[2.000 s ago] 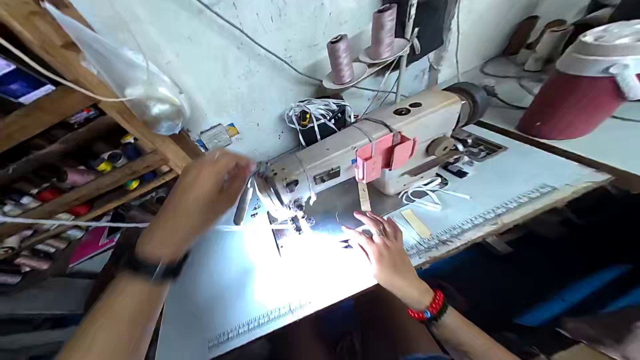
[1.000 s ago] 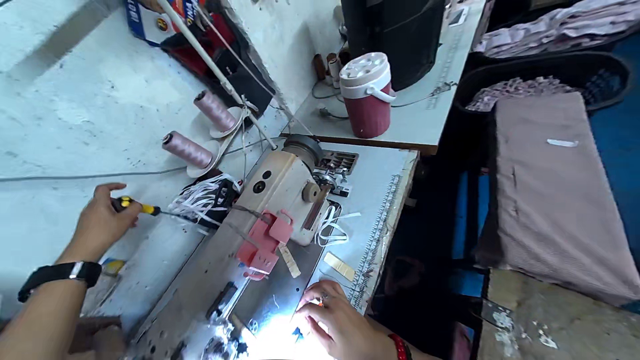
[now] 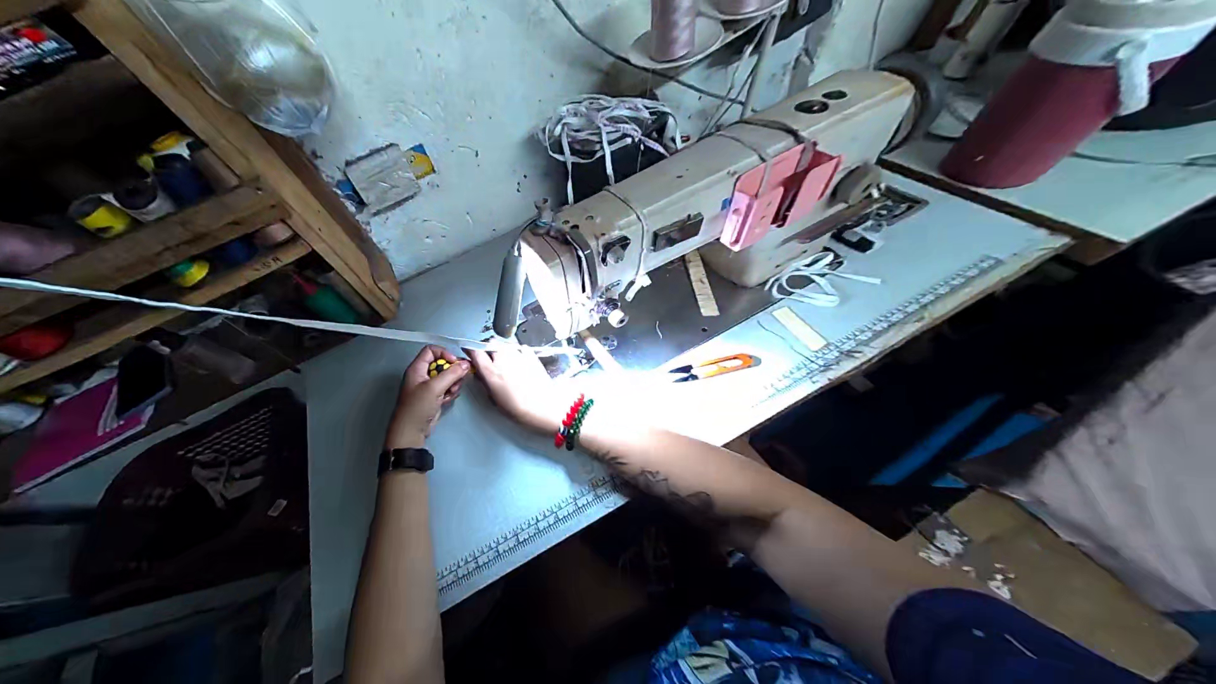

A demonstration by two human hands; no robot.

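Observation:
My left hand is closed on the yellow-and-black handle of a screwdriver, left of the sewing machine's needle area. Close beside it, my right hand lies by the head of the industrial sewing machine, its fingertips near a white tape that runs in from the left. Glare from the lamp hides part of this hand and whether it grips anything. Orange-handled thread snips lie on the table to the right. A pink holder is fixed to the machine arm.
A ruler strip runs along the front edge of the sewing table. Wooden shelves with thread spools stand at left. A red jug is at upper right. White cord and a pale strip lie on the table.
The view has swung back left from the jug side. My left hand, beside the machine with the screwdriver one second ago, is now low by the needle area, near my right hand.

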